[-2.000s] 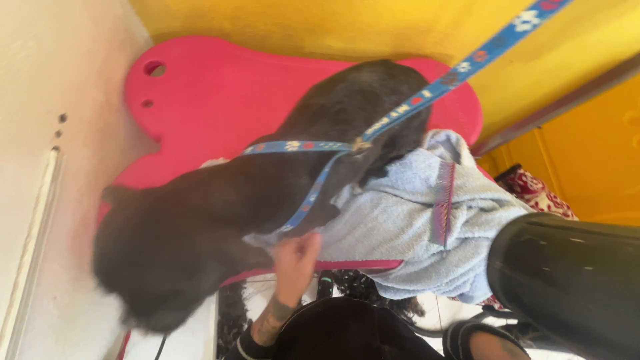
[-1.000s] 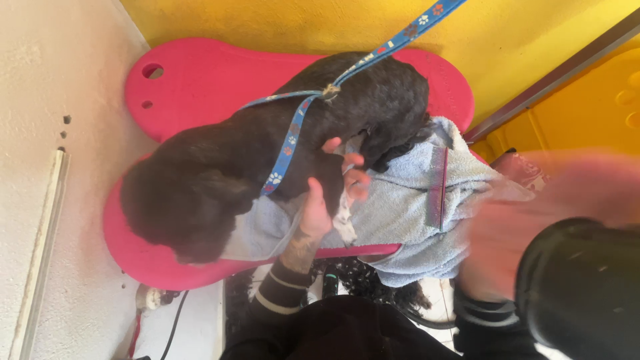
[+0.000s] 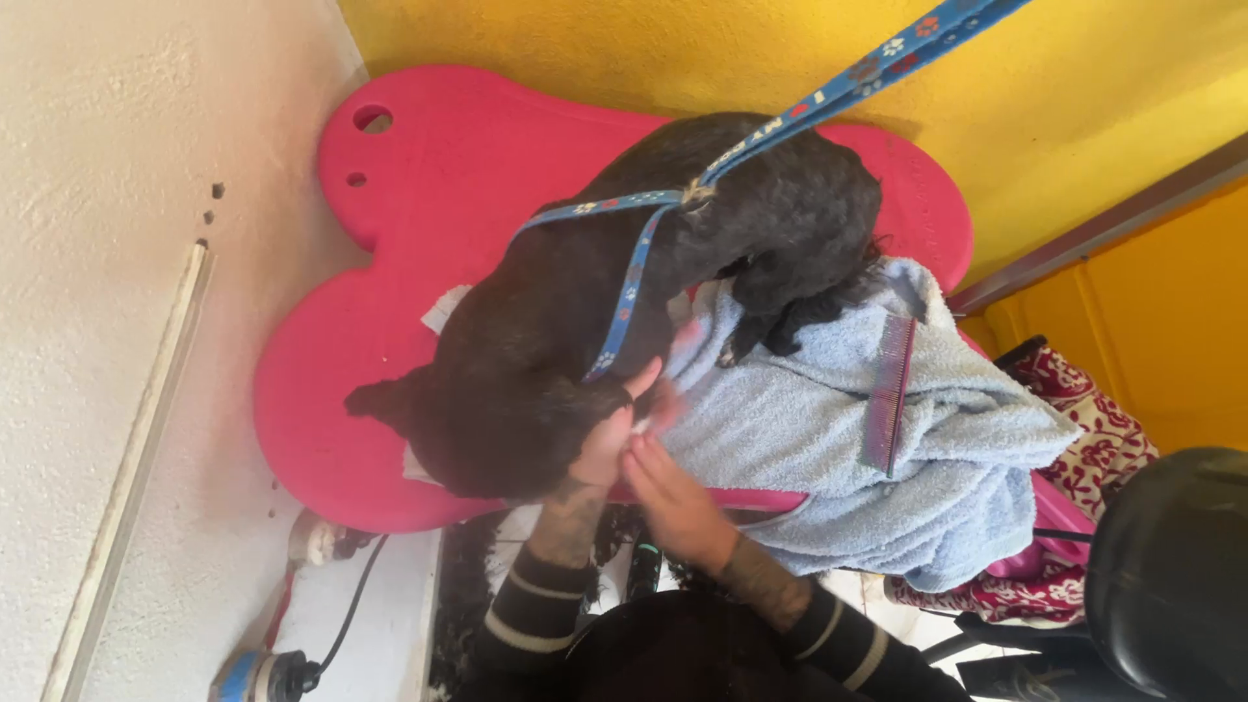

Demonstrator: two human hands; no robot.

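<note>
A black dog (image 3: 546, 292) with a blue paw-print strap (image 3: 634, 283) around its body stands or crouches on a pink bone-shaped table (image 3: 322, 390), its head bent down to the left. My left hand (image 3: 609, 439) is at the dog's chest and foreleg, with its fingers curled around what looks like a front paw. Against it, from the right, lies my right hand (image 3: 673, 497), its fingers blurred at the same paw. Whether the right fingers grip anything is hidden. A light blue towel (image 3: 770, 439) lies under and beside the dog, and a purple metal comb (image 3: 889, 395) rests on it.
A dark rounded object (image 3: 1170, 565) stands at the lower right, near a red and white patterned cloth (image 3: 1121, 419). The wall with a white conduit (image 3: 136, 468) borders the left. A plug with a black cable (image 3: 292, 673) is below it. Dark hair (image 3: 468, 595) lies on the floor.
My right hand has moved left from beside the dark rounded object to meet my left hand at the dog's foreleg. The dog's head has turned downward.
</note>
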